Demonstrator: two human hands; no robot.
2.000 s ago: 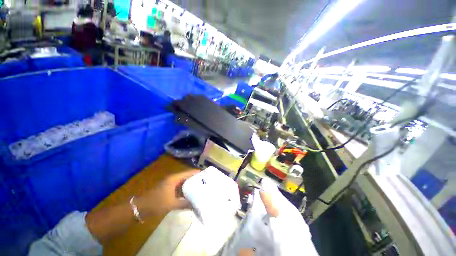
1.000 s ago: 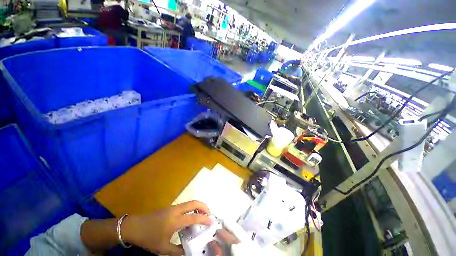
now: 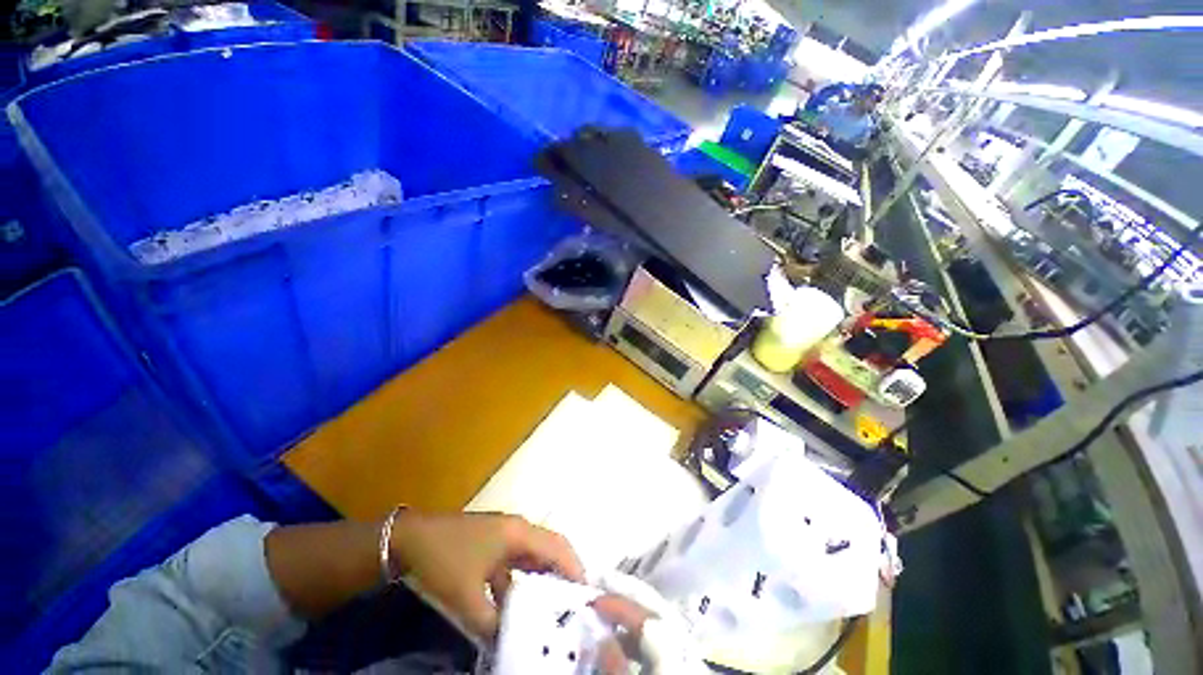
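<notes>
A white cube power socket with small dark holes is at the bottom centre, cut off by the lower edge. My left hand, bare with a bracelet, holds it from the left and above. My right hand, in a white glove with bare fingertips showing, is on its right side, partly cut off. More white socket cubes stand close together in a row to the right of my hands. Pale sheets lie on the orange-brown bench top beyond my hands.
Large blue bin at left holds a row of white sockets. Bench instruments stand behind the sheets, with a black board, yellow container and red-orange items on top. A plastic bag is beside them; a dark green conveyor runs right.
Against two seconds ago, the held socket is lower in view, and the socket row at right is uncovered. Since one second ago, the view has tilted down and my hands appear slightly further right.
</notes>
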